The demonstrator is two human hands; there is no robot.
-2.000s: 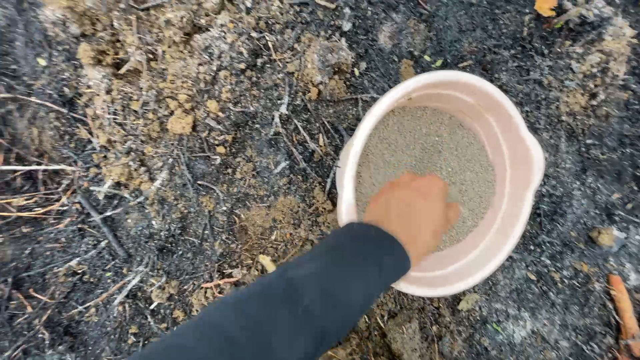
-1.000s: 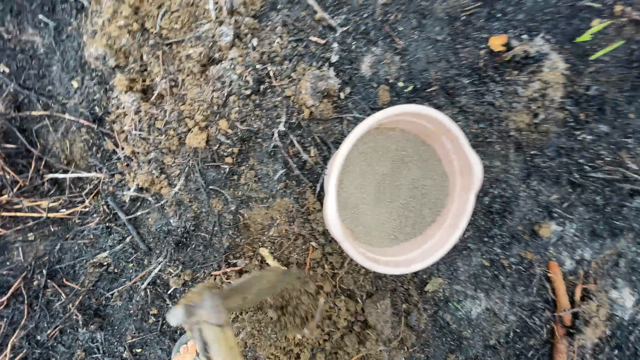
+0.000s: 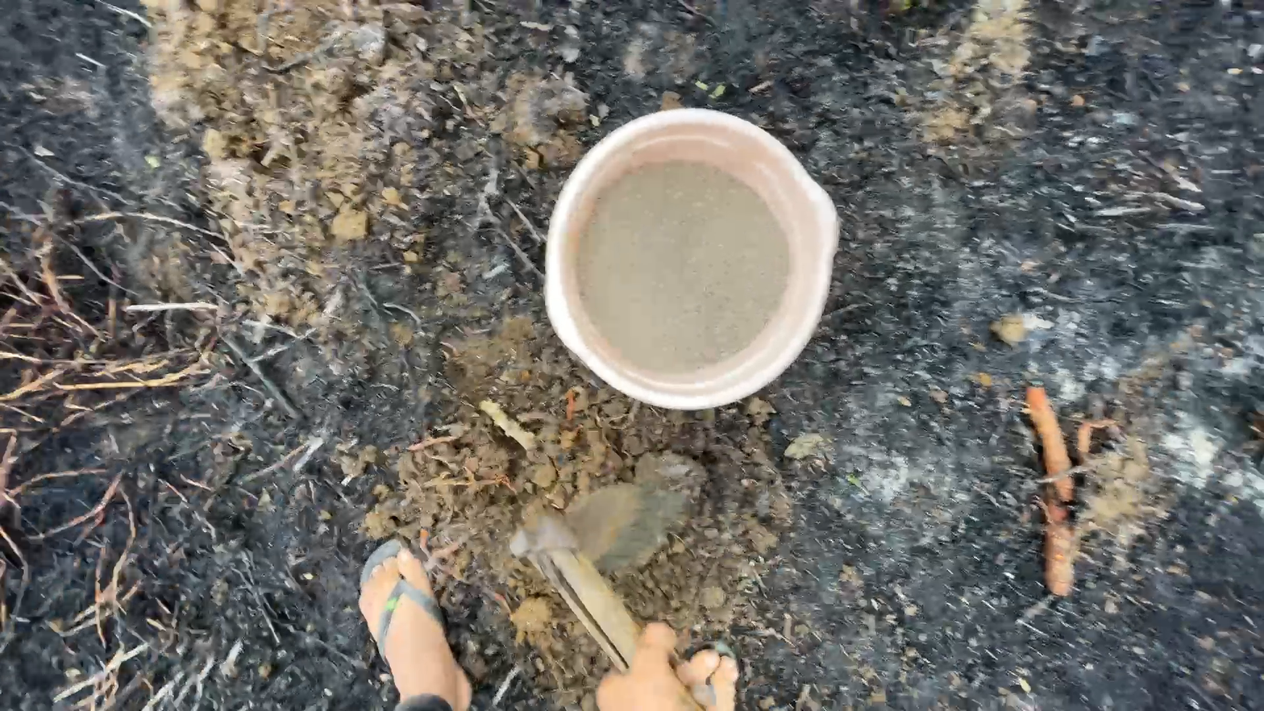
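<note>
My right hand, at the bottom edge, grips the wooden handle of a hoe. The handle slants up to the left, and the hoe's blurred metal blade lies over loose brown soil. Above the blade a pale pink plastic bucket stands upright on the ground, with fine grey-brown granular material inside. No hand touches the bucket. My left hand is out of view.
My feet in flip-flops are at the bottom, the left foot beside the dug soil and the right foot partly behind my hand. Thin roots lie at left, a reddish root piece at right. Blackened ground surrounds the bucket.
Two seconds ago my left hand was in the bucket; it has left the bucket and the view. The hoe has come into view at the bottom, with my right hand now visible on its handle.
</note>
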